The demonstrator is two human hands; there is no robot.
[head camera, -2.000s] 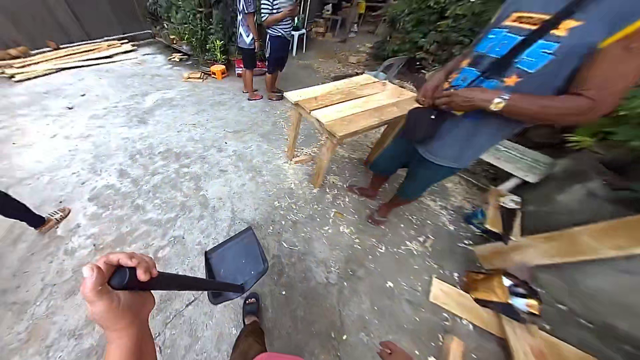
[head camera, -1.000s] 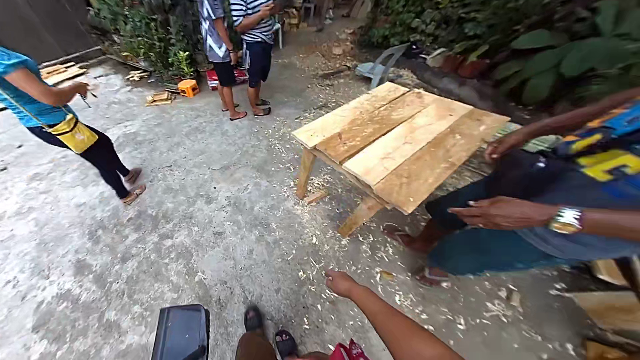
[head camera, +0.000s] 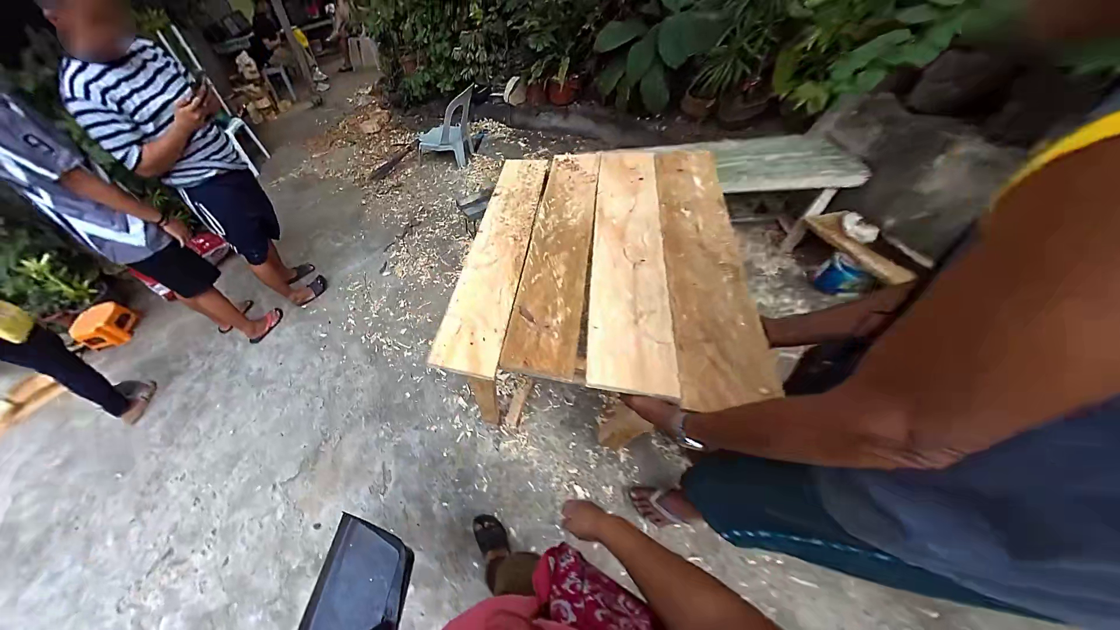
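Observation:
My right hand (head camera: 586,520) is in front of me at the lower middle, below the near edge of a wooden plank table (head camera: 626,271); whether its curled fingers hold anything cannot be told. Out of view is my left hand. A black dustpan (head camera: 360,573) shows at the bottom edge, left of my foot; its handle is hidden. Wood shavings lie on the planks and on the concrete around the legs. A person at the right has one hand (head camera: 652,413) under the table's near edge and another arm at its right side.
A worn bench (head camera: 792,164) stands behind the table, with a paint can (head camera: 842,275) near it. A grey-blue plastic chair (head camera: 448,131) is beyond. Several people stand at the left near an orange stool (head camera: 105,325). Plants line the back.
The person at the right has bent to the table and reached under its edge. My left hand, seen on the dustpan's handle two seconds ago, is out of view. The view has turned.

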